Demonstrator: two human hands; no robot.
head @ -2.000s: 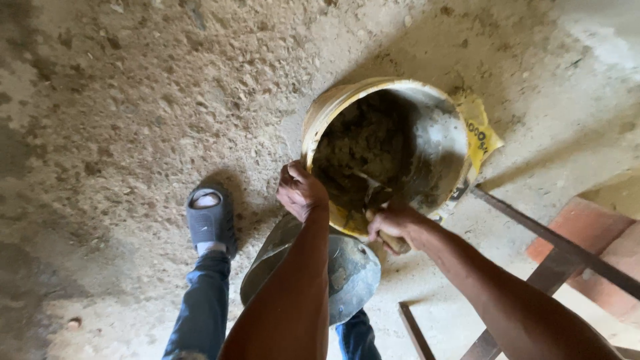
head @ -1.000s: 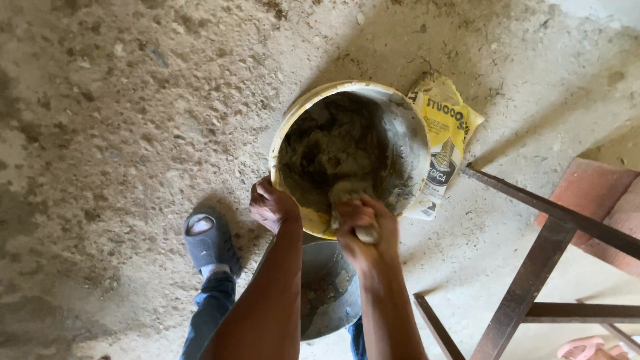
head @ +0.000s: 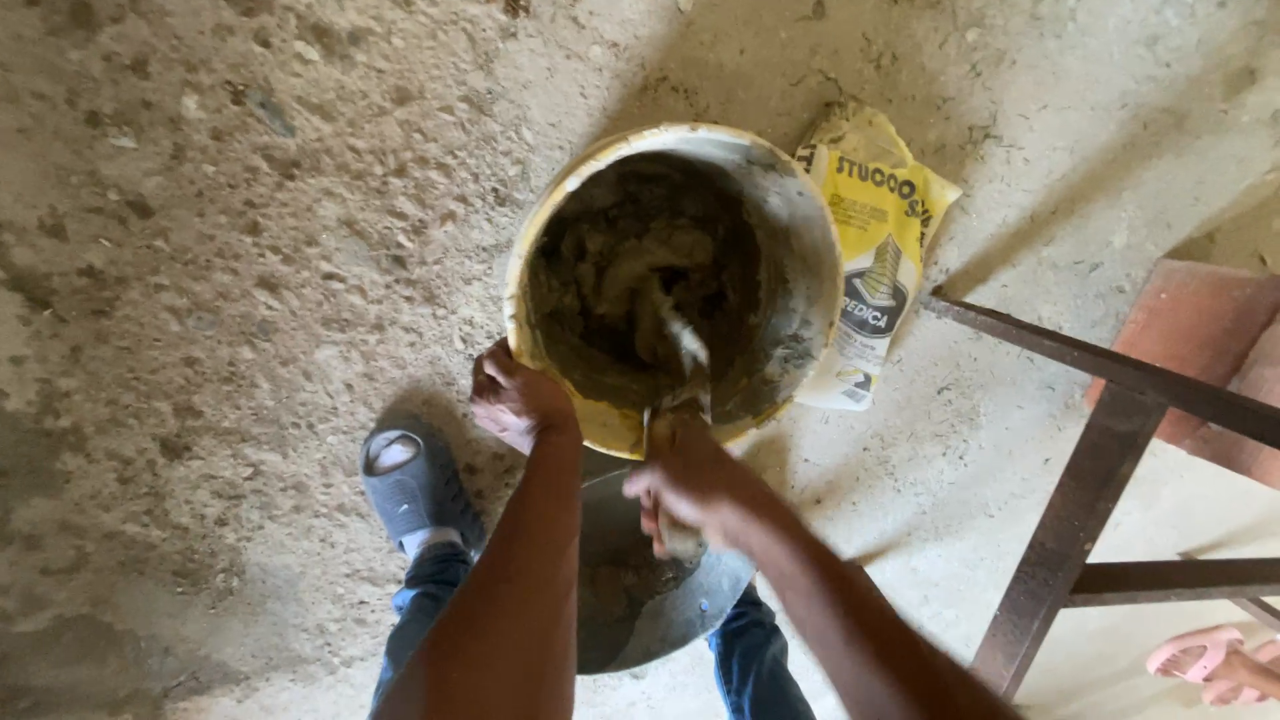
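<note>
A round bucket (head: 795, 350) with a yellowed rim stands on the floor, dark wet mortar (head: 640, 245) inside it. At its lower left rim, my left hand (head: 522, 398) grips the edge. My right hand (head: 690, 490) is closed on the handle of a trowel (head: 685, 345), whose metal part reaches down into the mortar; the blade is blurred and partly buried. Below the bucket, between my legs, a grey bucket (head: 640, 640) holds some dark residue and is partly hidden by my forearms.
A yellow and white stucco bag (head: 875, 260) lies against the bucket's right side. Farther right are a dark metal frame (head: 1080, 510) and reddish blocks (head: 1190, 330). At the lower right shows another person's foot in a pink sandal (head: 1195, 655). My grey slide (head: 415, 485) is at left.
My right hand has moved with the trowel within and over the near side of the bucket. My left hand stays at the rim. More of the stucco bag shows than two seconds ago.
</note>
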